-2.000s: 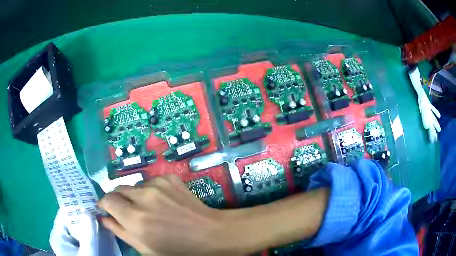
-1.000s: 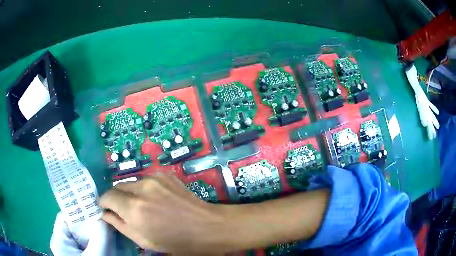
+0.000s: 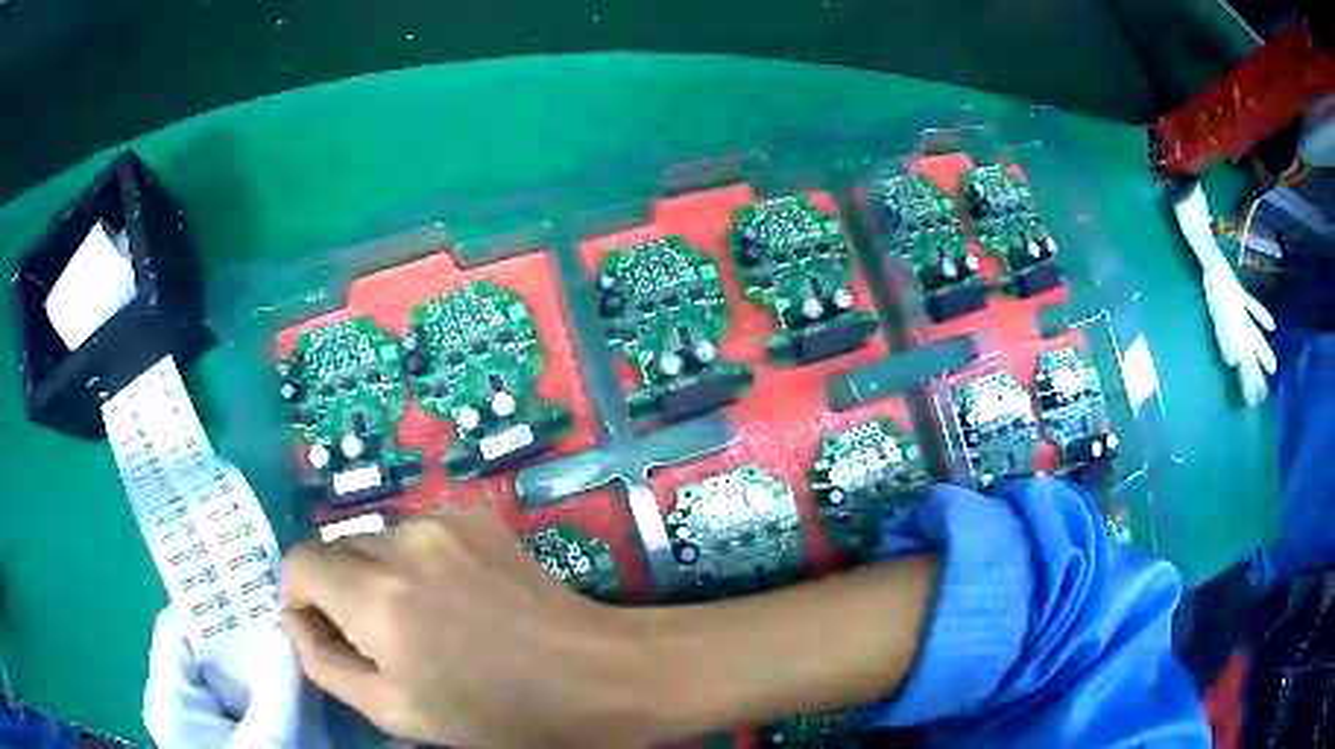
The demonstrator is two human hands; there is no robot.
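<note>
My left hand (image 3: pixel 223 685), in a white glove at the lower left, holds the end of a printed label strip (image 3: pixel 205 512). The strip runs down from a black box (image 3: pixel 110 293) with a white roll in it. My bare right hand (image 3: pixel 439 622) is beside the strip, its fingertips at the strip's right edge; whether a label is between them cannot be told. Green circuit boards (image 3: pixel 476 354) sit in pairs in a clear tray (image 3: pixel 578 471) over red sheets. The two upper left boards carry white labels on their black parts. My right hand and forearm hide part of the lower boards.
A white glove (image 3: pixel 1227 293) lies on the green mat (image 3: pixel 439 139) at the right. A red-wrapped post (image 3: pixel 1244 103) stands at the upper right. Blue cloth (image 3: pixel 1310 439) shows at the right edge. A dark band (image 3: pixel 615 27) runs along the top.
The tray and boards have shifted slightly left in view. My right fingertips have moved slightly left and stay close to the strip. My left hand still holds the strip.
</note>
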